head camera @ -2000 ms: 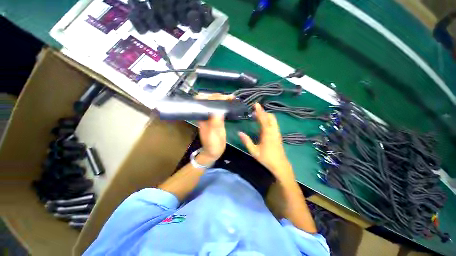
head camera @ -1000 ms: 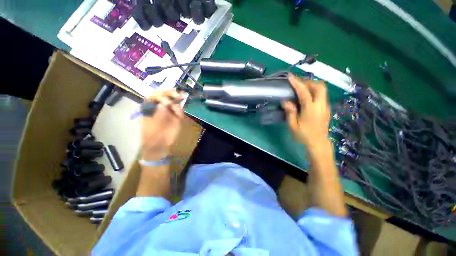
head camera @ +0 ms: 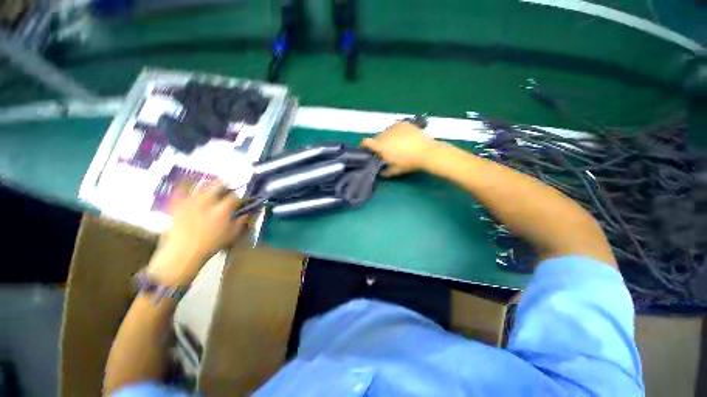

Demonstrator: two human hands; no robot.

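Note:
Three glossy dark handle housings [head camera: 305,178] lie side by side over the green bench, with dark grey power cords [head camera: 358,184] bunched at their right end. My right hand [head camera: 399,147] is closed around the cords at that end. My left hand [head camera: 203,221], blurred, is at the left end over the tray edge, its fingers closed on thin dark cord ends [head camera: 252,205]; the exact grip is hard to see. Short matte black sleeves [head camera: 205,112] are grouped on the white parts tray [head camera: 116,182] with magenta panels.
A large heap of grey cords [head camera: 620,201] with wire tips covers the bench at right. An open brown carton [head camera: 256,318] stands below the tray. Two dark items with blue parts [head camera: 346,43] lie on the green belt beyond the white strip.
The separate housings are now bunched together. My right hand has moved left and up to their cord end, and my left hand lies at the opposite end. The view has shifted and turned.

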